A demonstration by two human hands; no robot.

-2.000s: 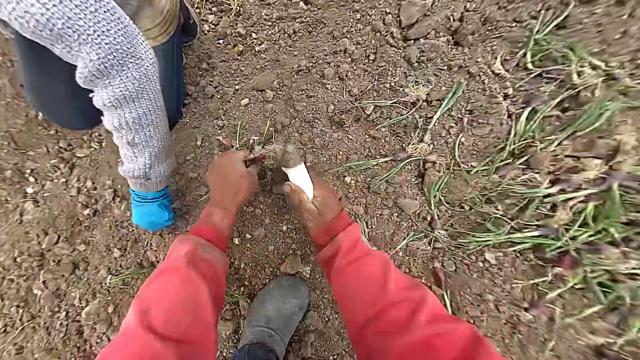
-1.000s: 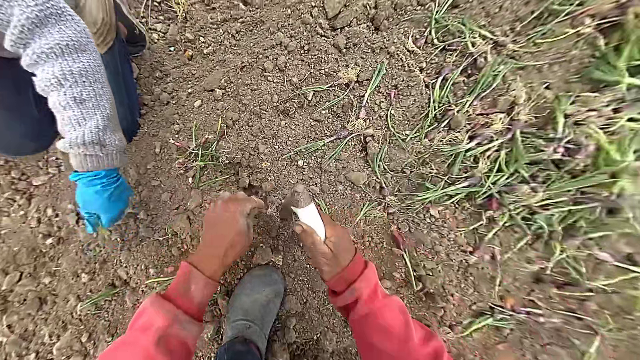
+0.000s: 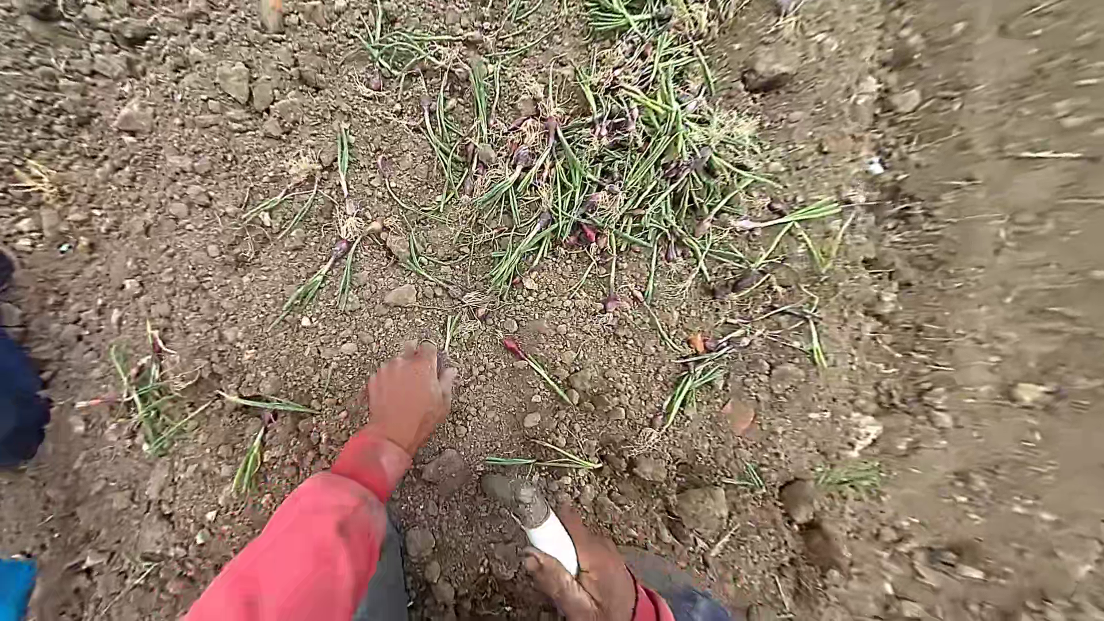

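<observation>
My left hand (image 3: 409,390) reaches over the soil, its fingertips at a small onion seedling (image 3: 450,332) with green leaves; whether the fingers grip it is hidden. In my right hand (image 3: 580,565), lower down, is a short tool with a white handle (image 3: 552,539) and a soil-covered end (image 3: 515,498). Between and ahead of the hands a red onion seedling (image 3: 515,348) lies on the ground. Another seedling (image 3: 561,461) lies just above the tool. Beyond them is a large loose heap of onion seedlings (image 3: 604,181) with purple bulbs and pale roots.
Scattered seedlings (image 3: 151,397) lie at the left, near a co-worker's dark-clothed leg (image 3: 17,397) and a blue glove (image 3: 15,586) at the frame's edge. Stones (image 3: 703,509) and clods dot the soil. My boot (image 3: 384,569) is beneath my left forearm.
The view has swung right toward the seedling heap. My left hand has moved away from the tool and out to a seedling. My right hand still holds the tool.
</observation>
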